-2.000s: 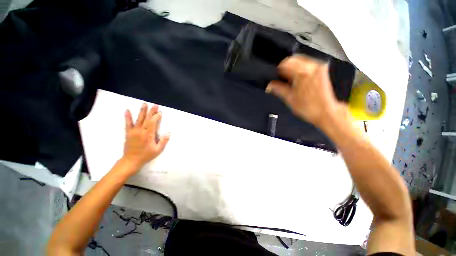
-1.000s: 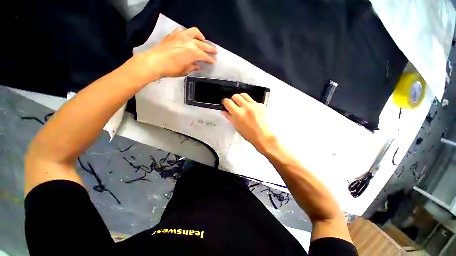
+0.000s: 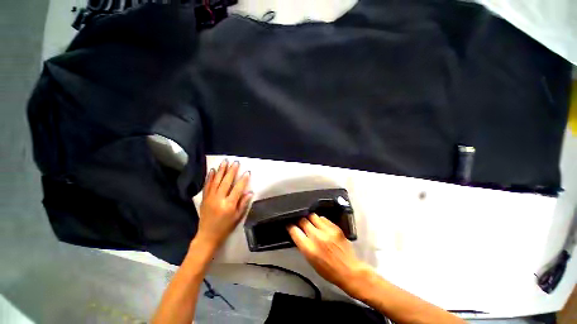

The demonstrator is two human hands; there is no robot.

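Note:
A large black cloth (image 3: 329,95) lies flat across the table. A white paper pattern (image 3: 430,240) lies along its near edge. My left hand (image 3: 223,204) lies on the pattern's left end, palm down with fingers spread, holding nothing. A long black open box-shaped weight (image 3: 278,205) sits on the pattern just right of it. My right hand (image 3: 321,245) has its fingers in the opening of the weight and grips it. Bunched black cloth (image 3: 107,139) lies at the left, with white showing through an opening. A small dark strip (image 3: 465,163) lies at the cloth's near edge.
Shears with black handles (image 3: 554,272) lie at the right, partly blurred. A yellow tape roll (image 3: 574,107) is cut off by the right edge. White sheet (image 3: 544,22) covers the far right corner. Black trimmings lie at the far left and on the grey floor (image 3: 253,294).
The black weight, lifted over the cloth two seconds ago, has come onto the pattern. My left hand has shifted to the pattern's left end and flattened. The camera view has also shifted.

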